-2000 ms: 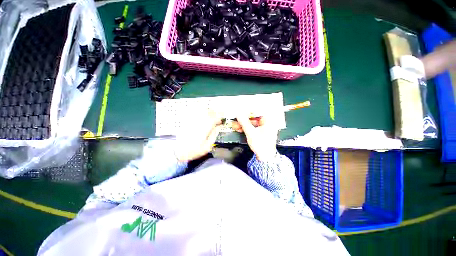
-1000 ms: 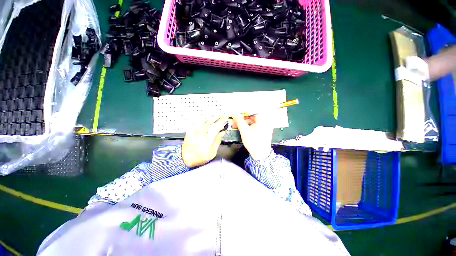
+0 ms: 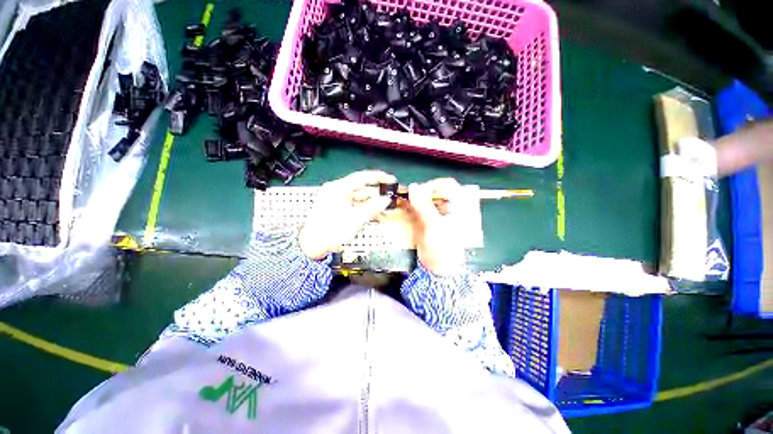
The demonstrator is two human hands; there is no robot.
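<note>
My left hand (image 3: 343,210) holds a small black plastic part (image 3: 389,195) between its fingertips above the perforated board (image 3: 284,208). My right hand (image 3: 436,222) grips a slim hand tool (image 3: 506,194) like a pen. The tool's pale shaft with an orange-yellow end sticks out to the right. Its working end points left at the black part; whether it touches the part is too small to tell. Both hands are overexposed and finger detail is partly lost.
A pink basket (image 3: 415,146) full of black parts stands beyond the board. A loose pile of parts (image 3: 237,102) lies left of it. A packed tray (image 3: 38,136) in clear film is far left, a blue basket (image 3: 555,347) below the bench edge. Another person's hand (image 3: 746,149) is at far right.
Both hands have risen slightly away from my body over the board, with the part and tool still held. The tool now lies nearly level. The whole view has shifted slightly.
</note>
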